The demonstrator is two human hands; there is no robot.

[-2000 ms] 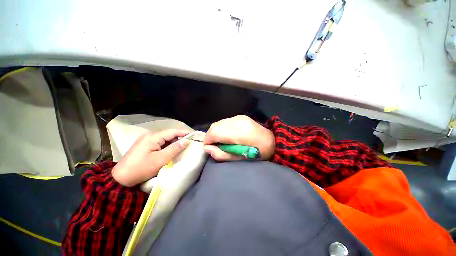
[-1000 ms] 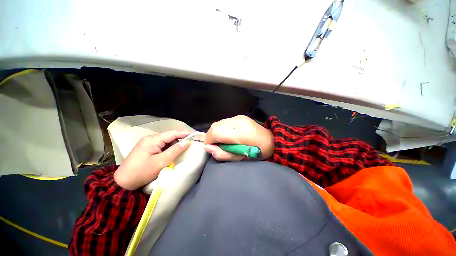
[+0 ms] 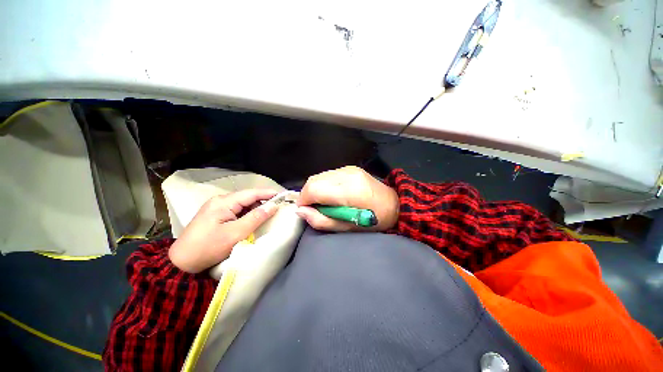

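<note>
A cream handbag body (image 3: 256, 280) with a yellow edge strip (image 3: 211, 320) lies on my lap against the grey apron. My left hand (image 3: 222, 231) pinches its pale rim between thumb and fingers. My right hand (image 3: 349, 197) holds a green-handled tool (image 3: 347, 214) at the same rim, just right of my left fingertips. The handle end points right. The tool's tip is thin and hard to make out, partly hidden by the fingers.
The long white table (image 3: 240, 54) runs across the top. On it lie a slim blue-grey metal tool (image 3: 471, 45) and a thin dark cord (image 3: 416, 116) hanging over the edge. Cream bags (image 3: 51, 178) stand at the left, and a pale piece (image 3: 600, 197) sits under the table at right.
The hands stay at the same spot on the rim. The green handle has tilted slightly, and the view has shifted a little.
</note>
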